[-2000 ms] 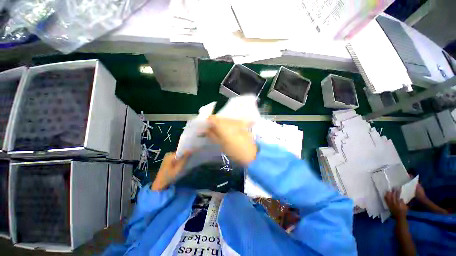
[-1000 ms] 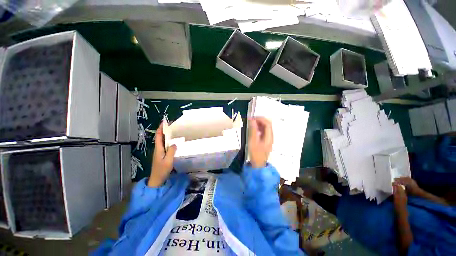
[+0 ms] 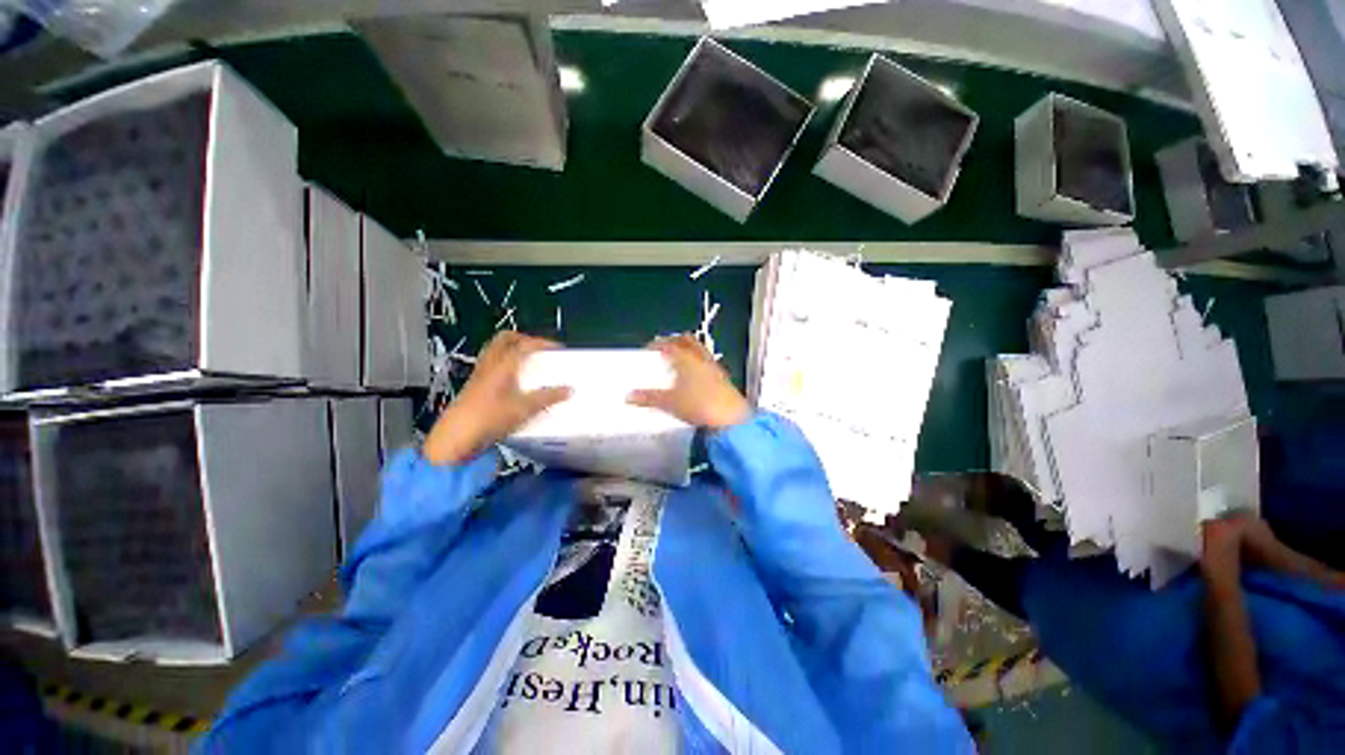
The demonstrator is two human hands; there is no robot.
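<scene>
A folded white carton (image 3: 598, 398) is held in front of my chest, its top now closed flat and its printed side facing me. My left hand (image 3: 506, 395) grips its left end, thumb on the top. My right hand (image 3: 693, 384) grips its right end, thumb on the top. The carton hides parts of the fingers of both hands. A pile of flat white box blanks (image 3: 848, 369) lies just right of my right hand on the green surface.
Large foam-lined boxes (image 3: 258, 236) are stacked at left. Smaller open boxes (image 3: 903, 140) stand beyond the pale strip. White strips (image 3: 565, 283) litter the green surface. Staggered cartons (image 3: 1143, 384) and another person's hand (image 3: 1227, 549) are at right.
The carton was open with its flaps up and is now closed on top. My right hand has moved left from the blanks onto the carton's right end. The view has shifted.
</scene>
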